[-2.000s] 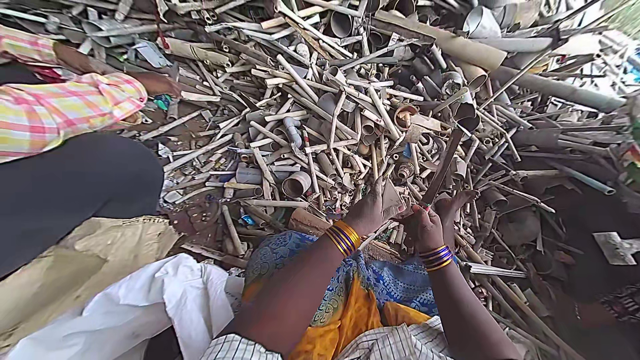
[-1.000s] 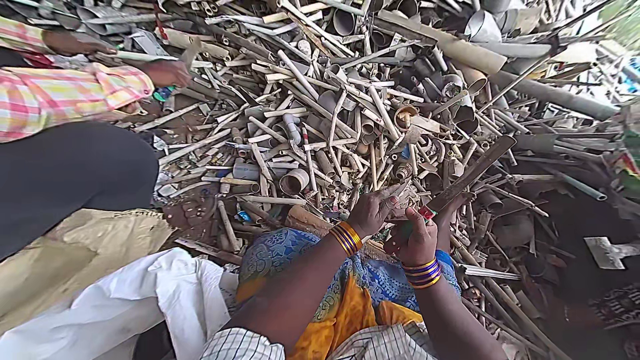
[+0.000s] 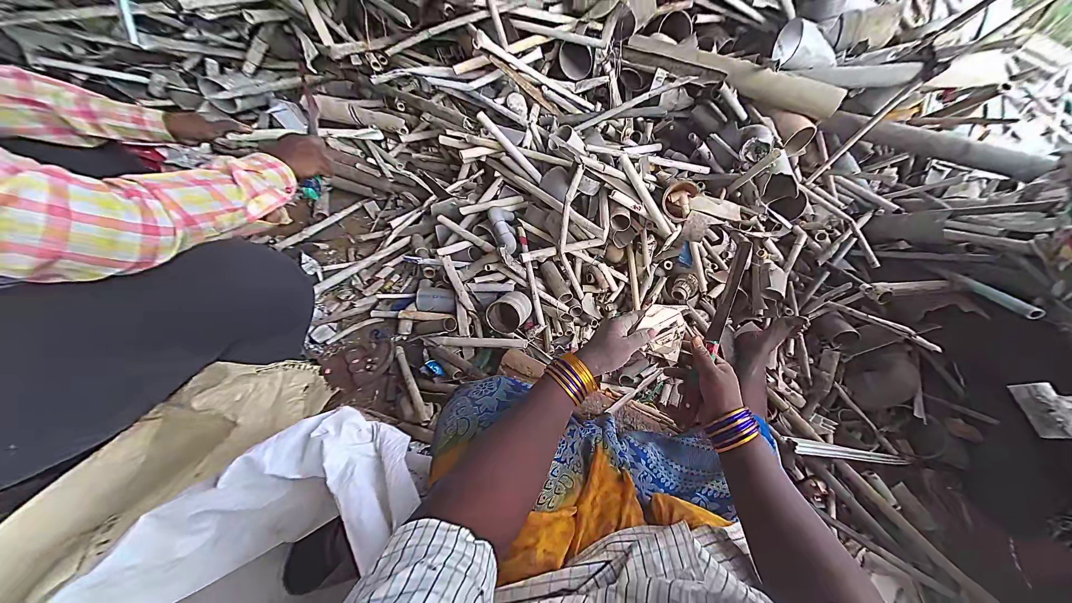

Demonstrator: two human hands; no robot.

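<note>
My left hand (image 3: 618,342), with gold bangles at the wrist, grips a pale, broken flat piece (image 3: 664,325) over the heap of scrap. Just right of it, my right hand (image 3: 713,377), wearing purple and gold bangles, is closed on the handle of a long dark flat blade (image 3: 731,285). The blade points up and slightly right, and its handle is mostly hidden by the fingers. Beyond both hands spreads a heap of cut plastic pipes (image 3: 578,201). A short grey pipe piece (image 3: 509,312) lies to the left of my left hand.
At the left a co-worker's hands (image 3: 303,157) hold a pale pipe and a blade. Below lie a white sack (image 3: 360,452) and a tan sack (image 3: 243,402). Thick pipes (image 3: 938,146) cross the upper right. A bare foot (image 3: 758,352) is close to my right hand.
The blade, tilted far to the right one second ago, now stands more upright. A pale flat piece shows plainly in my left hand. The co-worker's hands have shifted over the heap.
</note>
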